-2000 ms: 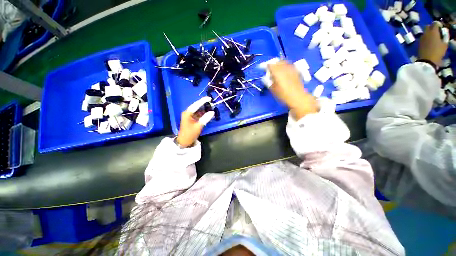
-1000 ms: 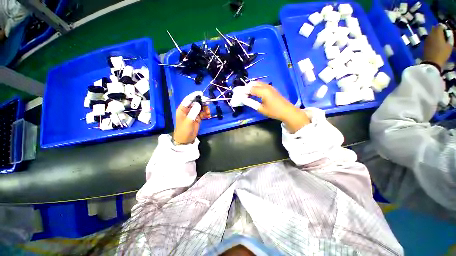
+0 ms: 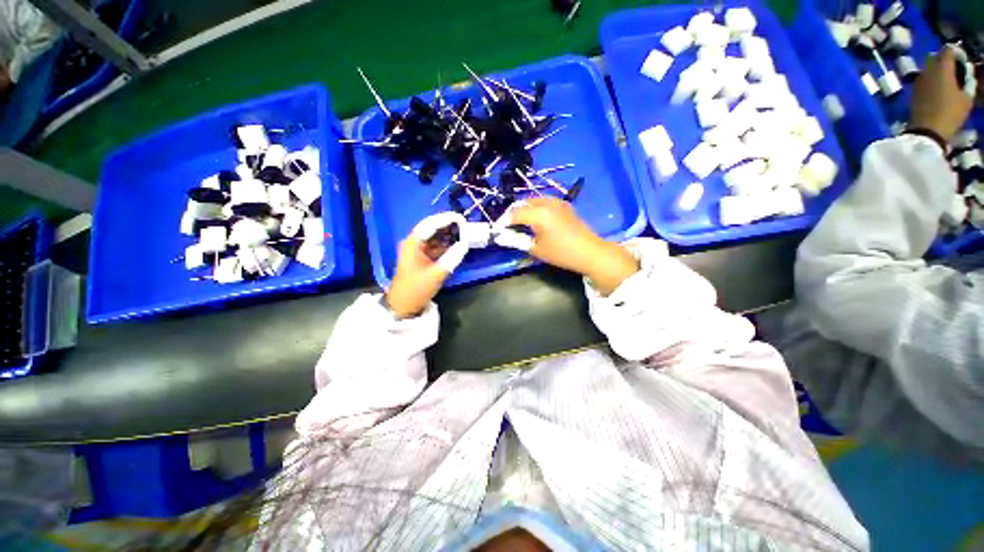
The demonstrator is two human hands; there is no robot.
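Note:
My left hand, with white coverings on its fingertips, holds a black stemmed insert over the near edge of the centre tray. My right hand, also with white fingertip coverings, is just right of it. A white cover sits between the fingertips of both hands, against the insert. The fingers partly hide both pieces. Behind the hands, a tangled heap of black stemmed inserts lies in the centre tray.
The left tray holds a heap of fitted pieces. The right tray holds white covers. A neighbour's hand and sleeve are at far right. The green belt lies behind the trays, the dark bench edge in front.
My right hand has come left from beside the right tray to meet my left hand over the centre tray. A white cover now shows between them. The dark part on the belt has moved right.

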